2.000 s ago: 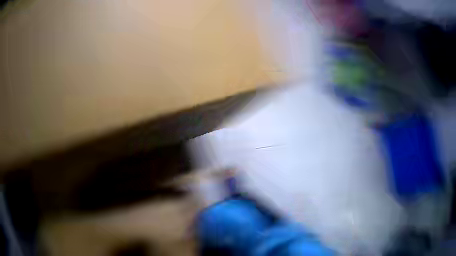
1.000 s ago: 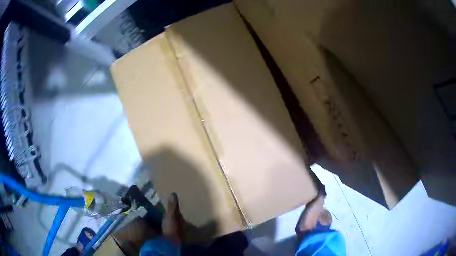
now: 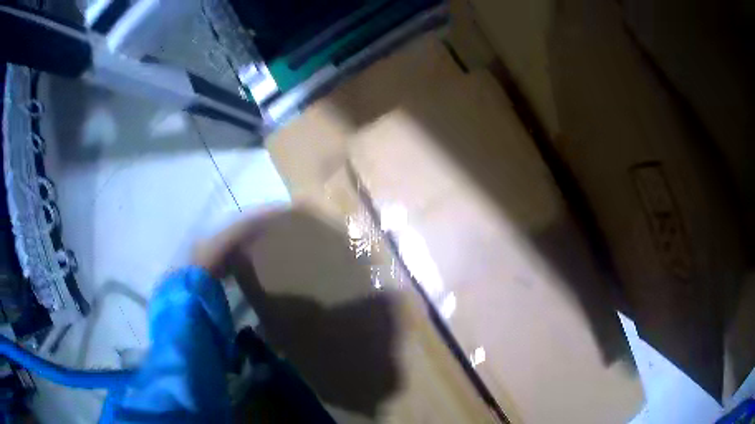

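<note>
A brown carton (image 3: 505, 273) fills the middle of the head view. Its taped seam runs diagonally, with bright glare on the tape. My left hand (image 3: 228, 246), in a blue sleeve, is blurred at the carton's left edge, its fingers reaching toward the top surface. Its exact grip cannot be made out. My right hand is out of the picture. A dark shadow lies over the carton's lower left part.
Another brown carton (image 3: 662, 224) with black printing stands close on the right. A metal frame with a green and dark surface (image 3: 331, 50) adjoins the carton's far end. A blue tube (image 3: 62, 377) is at lower left. White looped cords (image 3: 37, 190) hang at the left.
My left hand has moved up and left along the carton's edge. My right hand has left the picture. The carton appears farther right and lower, and more of the green-edged frame shows.
</note>
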